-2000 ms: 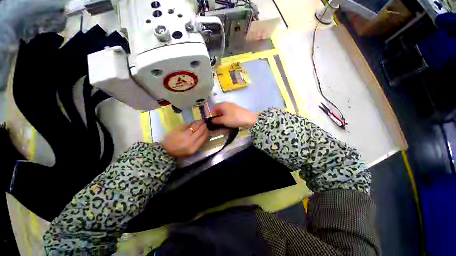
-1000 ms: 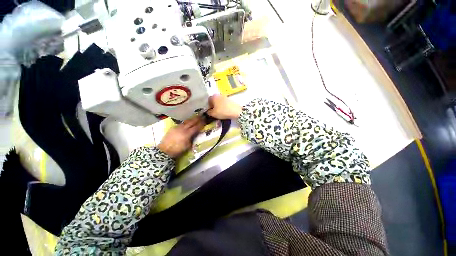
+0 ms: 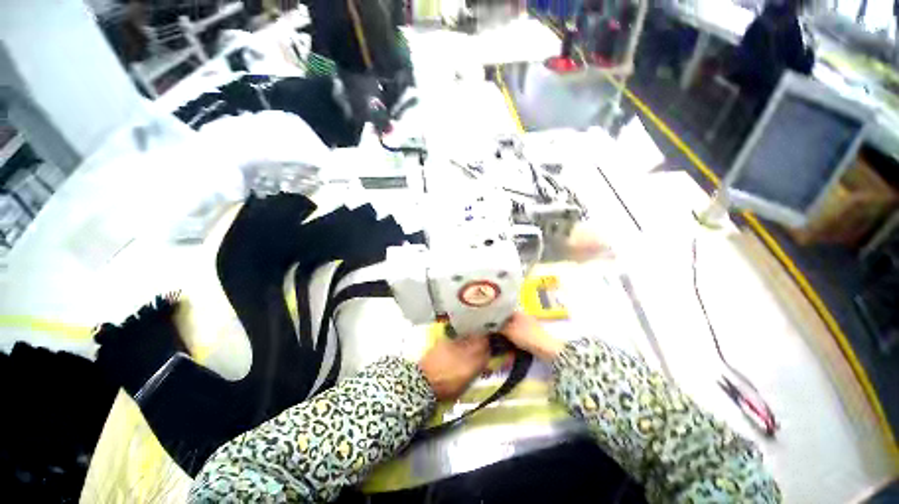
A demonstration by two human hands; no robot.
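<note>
The white sewing machine head (image 3: 475,258) with a round red-and-white emblem stands in the middle. My left hand (image 3: 456,366) and my right hand (image 3: 532,336) are close together under its front, both holding the black fabric strip (image 3: 501,391). The strip curves from between my fingers down and to the left over the shiny metal bed plate (image 3: 473,450). My fingertips and the machine head hide the strip's end and the needle area. The picture is somewhat blurred.
Stacked black strips (image 3: 258,285) fan out left of the machine. A yellow attachment (image 3: 542,297) lies right of the head. Thread snips (image 3: 751,406) lie at right. A screen (image 3: 796,148) stands at right rear. People (image 3: 774,44) are behind.
The view has tilted up and now shows the workshop, the screen and people behind. Both hands remain at the machine head with the strip.
</note>
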